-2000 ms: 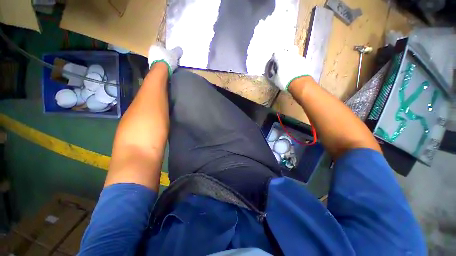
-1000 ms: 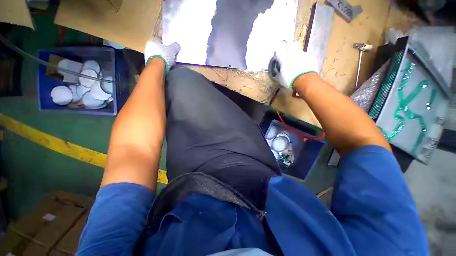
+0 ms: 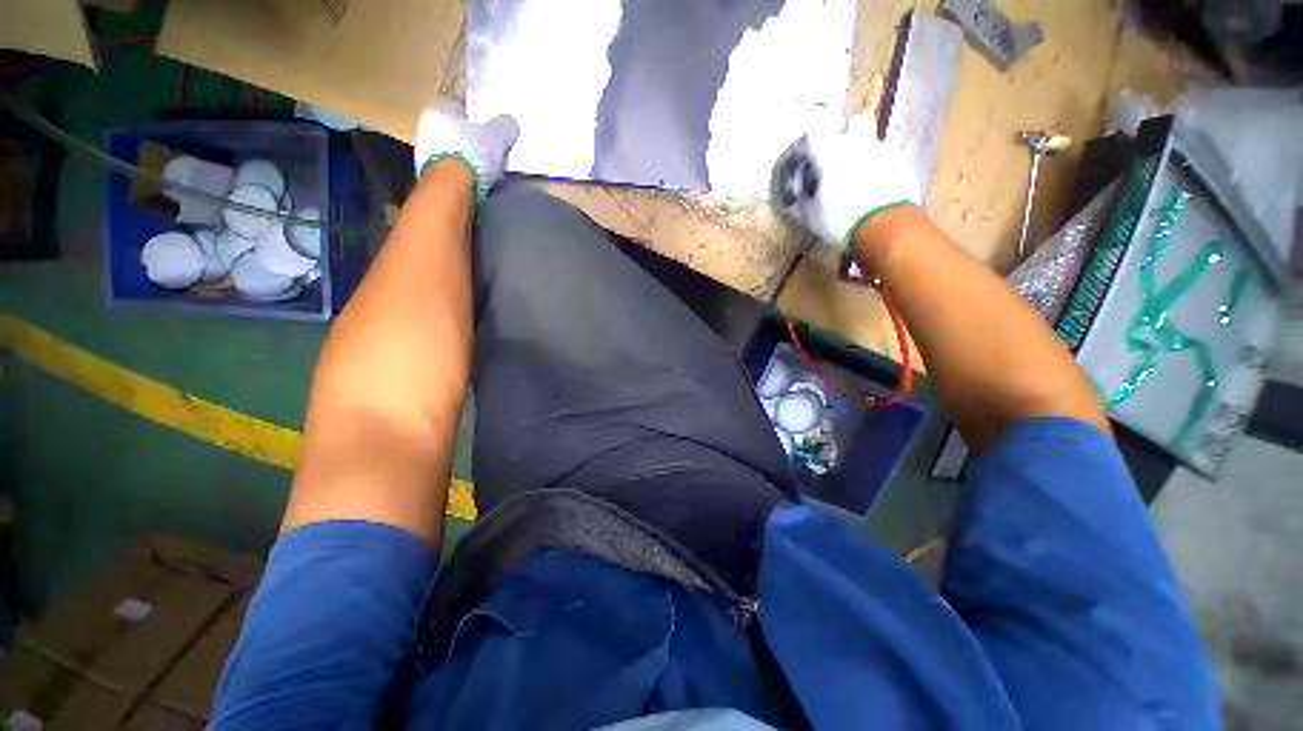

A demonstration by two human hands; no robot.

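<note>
A shiny flat metal panel [image 3: 665, 93] lies on the cardboard-covered bench, glaring white with a dark grey band, its far edge cut off by the picture. My left hand [image 3: 465, 143], in a white knit glove with a green cuff, rests at the panel's near left corner; its fingers lie at the edge. My right hand [image 3: 855, 183], gloved the same way, is over the panel's near right corner, closed around a dark round air sander [image 3: 796, 177] that is mostly hidden under it. A thin red hose [image 3: 905, 357] hangs from below the right wrist.
A pale metal strip [image 3: 922, 93] and a small grey bracket [image 3: 990, 29] lie right of the panel, then a small hammer [image 3: 1033, 186]. A grey case [image 3: 1179, 314] with green streaks stands at right beside bubble wrap [image 3: 1050, 271]. Blue bins [image 3: 332, 236] hold white discs.
My right hand with the sander has moved slightly about the panel's near right corner, and the red hose has changed its curve. My left hand stays at the near left corner.
</note>
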